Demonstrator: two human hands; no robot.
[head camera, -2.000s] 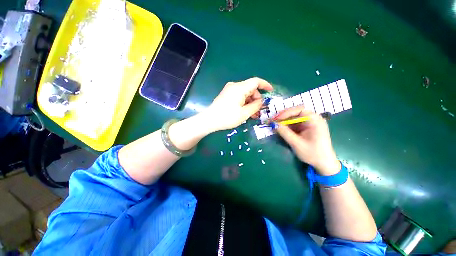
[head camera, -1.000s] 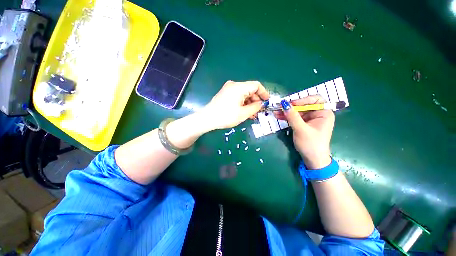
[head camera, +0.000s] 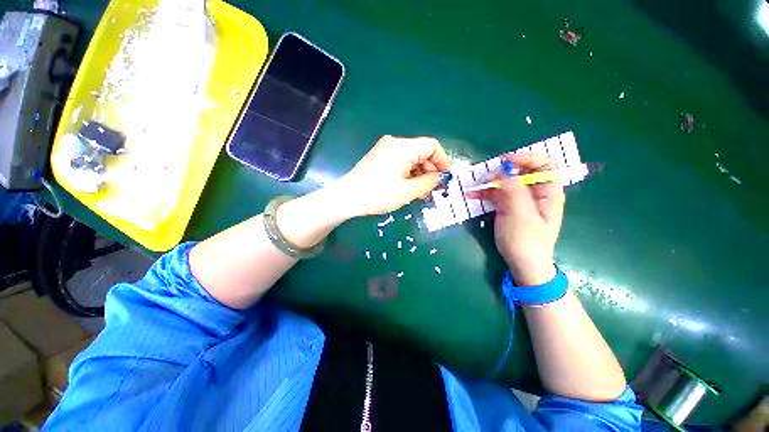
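Observation:
My left hand (head camera: 392, 177) pinches a very small dark component (head camera: 444, 180) between thumb and fingers, over the left end of the white strip; its details are too small to tell. The white strip (head camera: 552, 152) has dark cross lines and lies slanted on the green surface under both hands. My right hand (head camera: 529, 215) holds the yellow-handled tool (head camera: 540, 177) like a pen, its thin tip pointing left toward the component; I cannot tell whether it touches. Tiny white pieces (head camera: 400, 245) lie scattered below my left hand.
A yellow tray (head camera: 187, 221) with white packing and a dark item stands at the left. A smartphone (head camera: 287, 106) lies beside it. A grey metal box (head camera: 35, 93) is at the far left. Small coppery parts (head camera: 570, 34) lie at the upper right. A wire spool (head camera: 677, 390) is at lower right.
The tool swung from pointing down at the strip to lying nearly level, and my right hand shifted slightly right. My left hand stayed at the strip's left end. The upper-right coppery parts shifted left.

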